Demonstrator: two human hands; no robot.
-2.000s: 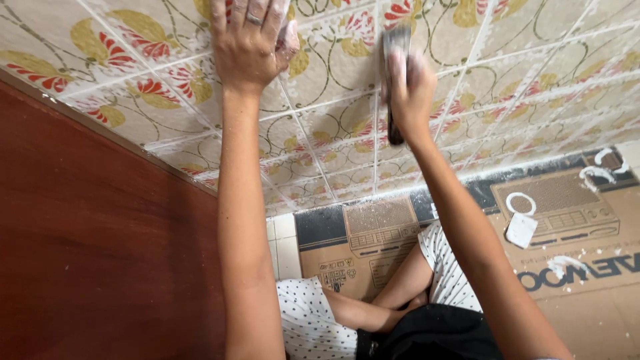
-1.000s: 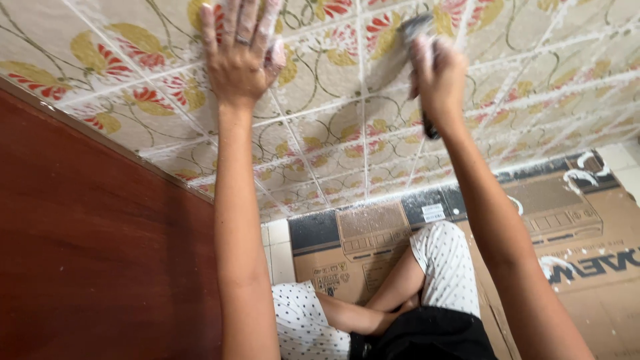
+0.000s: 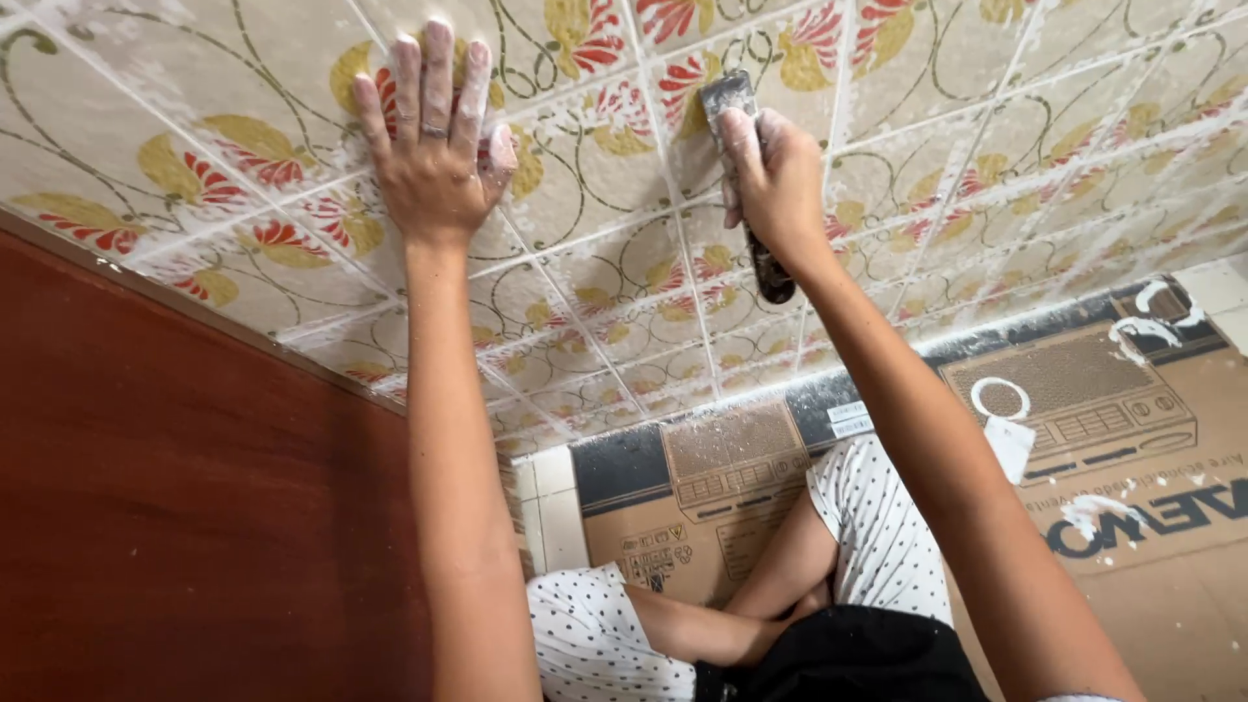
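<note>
My left hand (image 3: pixel 436 146) lies flat on the patterned wall tiles (image 3: pixel 585 185), its fingers spread and dusted with white powder. To its right, my right hand (image 3: pixel 775 180) grips a putty knife (image 3: pixel 773 278) with a dark handle, thumb on the whitened metal blade. The blade's end is against the tiles beside a white grout line (image 3: pixel 673 180). White residue marks many of the joints and parts of the red, yellow and green pattern.
A reddish-brown wooden panel (image 3: pixel 195 487) stands at left. Flattened printed cardboard (image 3: pixel 1121 604) covers the floor along the wall, bearing a white ring (image 3: pixel 1000 398), a white scraper-like piece (image 3: pixel 1009 448) and white splatters. My crossed legs rest on the cardboard.
The putty knife in my right hand has shifted over the tiles, its blade now beside a different stretch of joint. My left hand remains flat on the wall.
</note>
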